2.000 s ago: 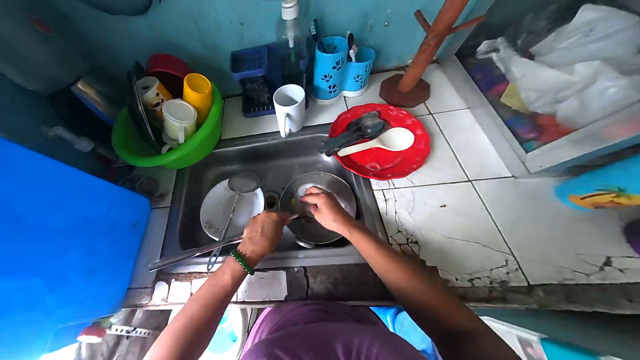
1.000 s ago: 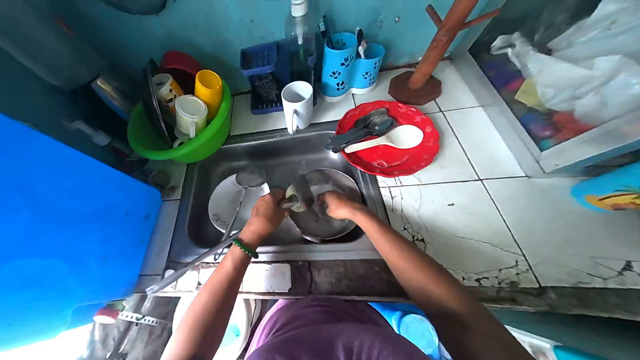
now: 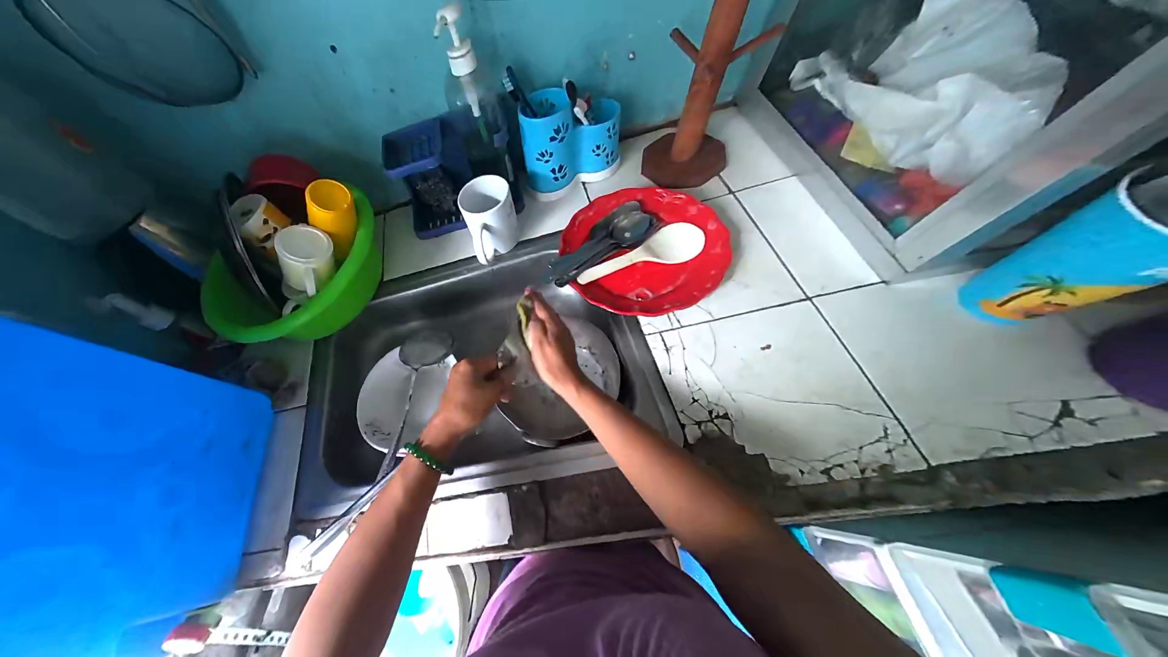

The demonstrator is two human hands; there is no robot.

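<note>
Over the metal sink (image 3: 474, 301), my left hand (image 3: 472, 394) grips a small utensil, mostly hidden by my fingers. My right hand (image 3: 550, 345) presses a yellow-green sponge (image 3: 525, 315) against that utensil. Beneath my hands, a round metal pan (image 3: 547, 415) holds cloudy water and sits in the right part of the sink. A white plate (image 3: 379, 401) lies in the left part, with a long-handled strainer (image 3: 426, 349) across it. The utensil's far end is blurred, so its exact kind cannot be told.
Left of the sink stands a green basin (image 3: 356, 292) with cups. Behind it are a white mug (image 3: 488, 210), a pump bottle (image 3: 474, 109) and blue toothbrush holders (image 3: 547, 146). A red plate (image 3: 712, 246) with spoons rests on the right, near a wooden stand (image 3: 684, 160).
My right hand has moved up and away from the pan, its fingers now extended along the sponge. My left hand stays over the sink, near the plate.
</note>
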